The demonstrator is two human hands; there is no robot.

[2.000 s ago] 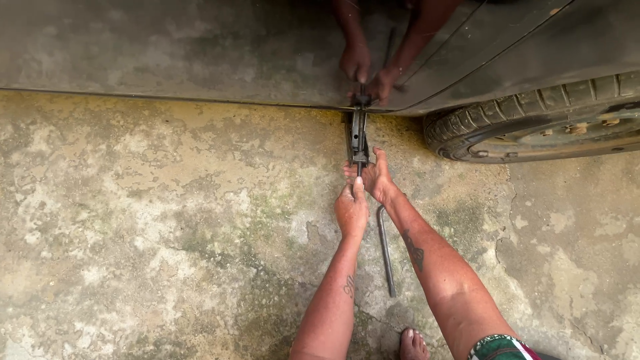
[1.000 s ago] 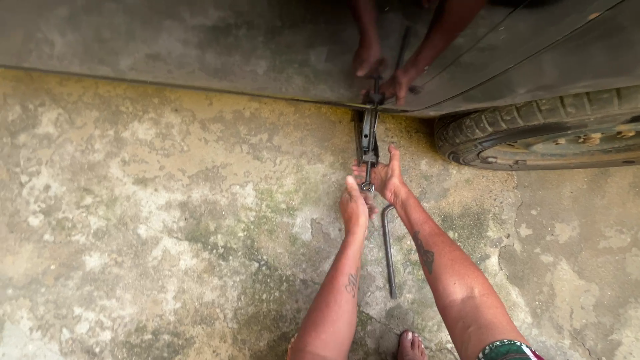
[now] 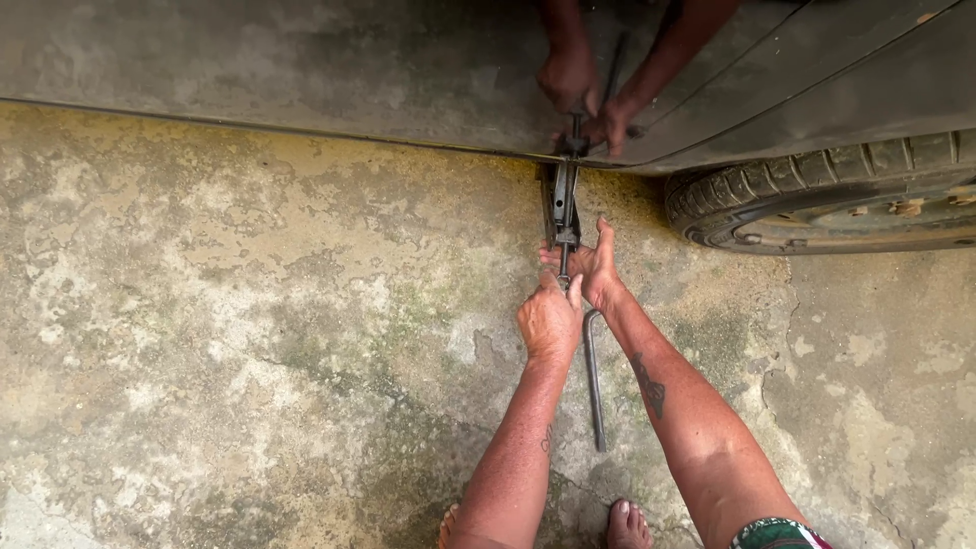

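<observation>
A dark metal scissor jack [image 3: 562, 202] sits on the concrete beneath the sill of a dark car [image 3: 305, 84]. My left hand [image 3: 549, 314] has its thumb and fingers closed on the eye end of the jack's screw [image 3: 564, 263]. Behind the screw, my right hand [image 3: 596, 267] is spread with the thumb raised and the fingers reaching under the jack's near end; whether they press on it is hidden. An L-shaped metal lug wrench [image 3: 594, 385] lies on the ground between my forearms.
To the right is the car's wheel with a worn tyre [image 3: 751, 187]. Stained, cracked concrete [image 3: 229, 343] stretches below the car's lower edge. My bare toes [image 3: 629, 522] show at the bottom. The glossy car panel reflects both hands.
My left hand has shifted slightly about the screw's eye end, which showed more openly one second ago. The right hand remains spread beside the jack, and the wrench has stayed on the ground.
</observation>
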